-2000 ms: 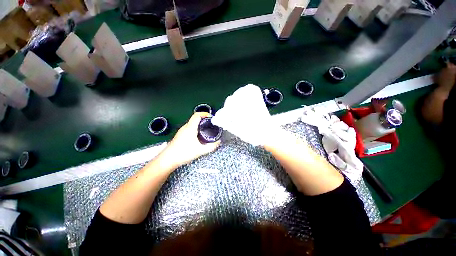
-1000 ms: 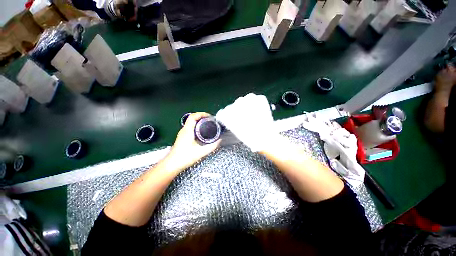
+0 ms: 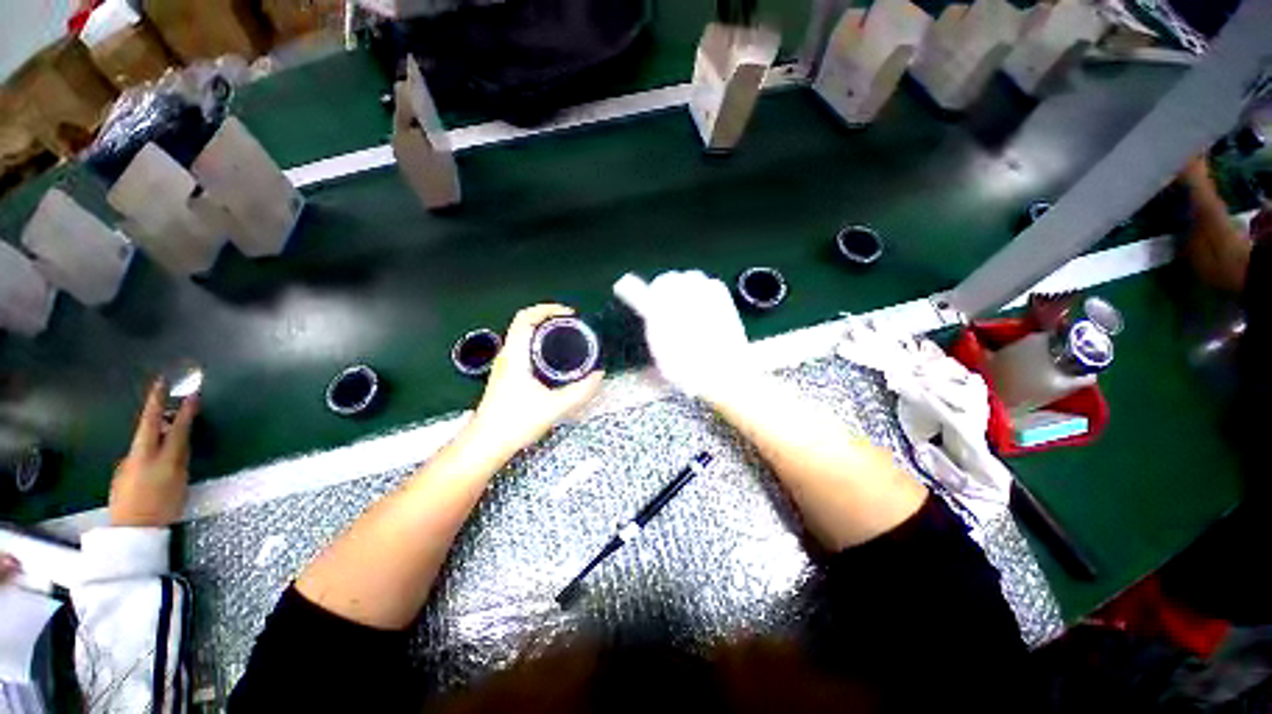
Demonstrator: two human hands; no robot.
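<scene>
My bare left hand (image 3: pixel 523 384) holds a black lens-like unit (image 3: pixel 565 350) with a pale ring, its round face turned up, above the belt's near rail. My right hand (image 3: pixel 686 328), in a white glove, is just right of the unit and apart from it. Its fingers look curled, with one finger or the thumb pointing left; whether it holds anything is hidden. A thin black stick with a pale band (image 3: pixel 631 529) lies slanting on the silvery bubble wrap (image 3: pixel 488 558) between my forearms.
More lens-like units (image 3: pixel 762 287) stand in a row on the green belt (image 3: pixel 558 209). Upright cartons (image 3: pixel 248 188) line the far side. Another person's hand (image 3: pixel 151 467) is at the left. At right are a white crumpled cloth (image 3: pixel 935 391), red tray (image 3: pixel 1102 419) with a bottle, and slanting grey post (image 3: pixel 1102 168).
The belt's units and cartons have shifted left. My right hand has drawn slightly away from the held unit. The banded stick now shows on the bubble wrap. Another person's hand has reached in at left.
</scene>
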